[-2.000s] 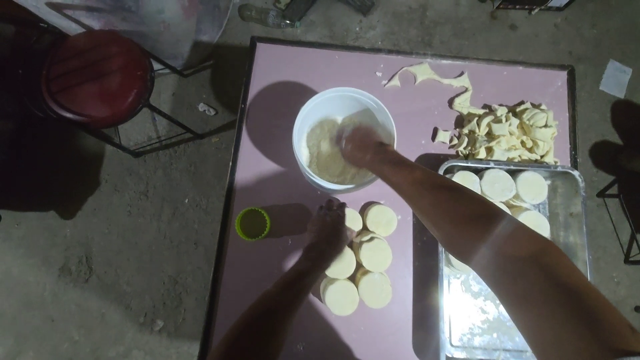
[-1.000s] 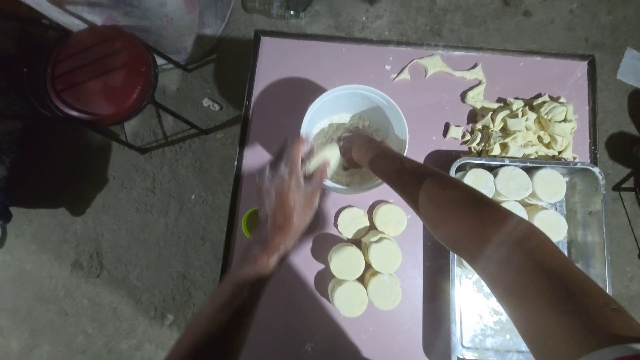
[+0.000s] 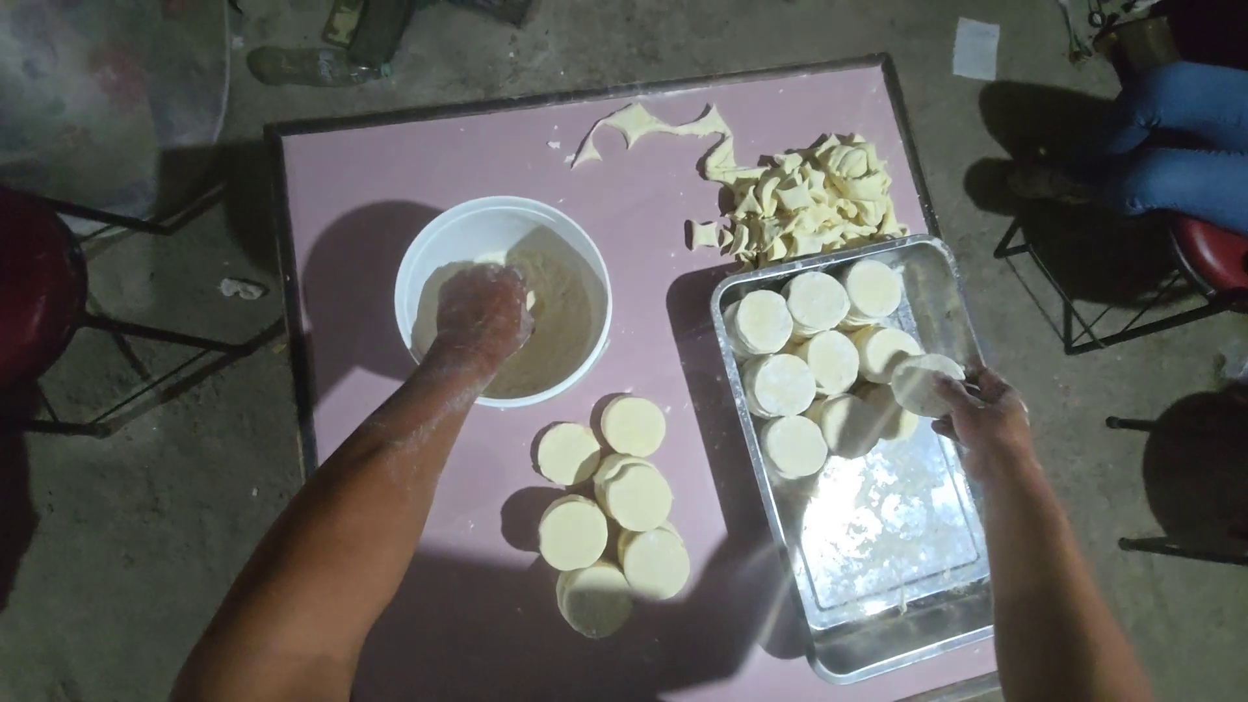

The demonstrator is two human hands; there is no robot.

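Note:
My left hand (image 3: 483, 312) is down inside a white plastic bucket (image 3: 600, 331) that holds flour-like powder. A pale bit shows at its edge, but the fingers are hidden, so its grip is unclear. My right hand (image 3: 985, 414) holds a round dough disc (image 3: 926, 384) by its edge above the metal tray (image 3: 882, 647). Floured dough rounds (image 3: 784, 384) stand in stacks at the tray's far end and left side. Between bucket and tray, more stacked dough rounds (image 3: 633, 492) sit on the pink tabletop (image 3: 439, 171).
Dough scraps (image 3: 809, 200) lie heaped behind the tray, with a thin strip (image 3: 658, 127) trailing left. Red stools (image 3: 34, 292) stand at both sides. A seated person's jeans-clad legs (image 3: 1185, 136) are at the right. A plastic bottle (image 3: 312, 66) lies on the floor beyond the table.
My right hand has moved from the bucket to above the tray, now with a dough disc. My left hand has gone from beside the bucket into it. The green cup seen earlier is out of sight.

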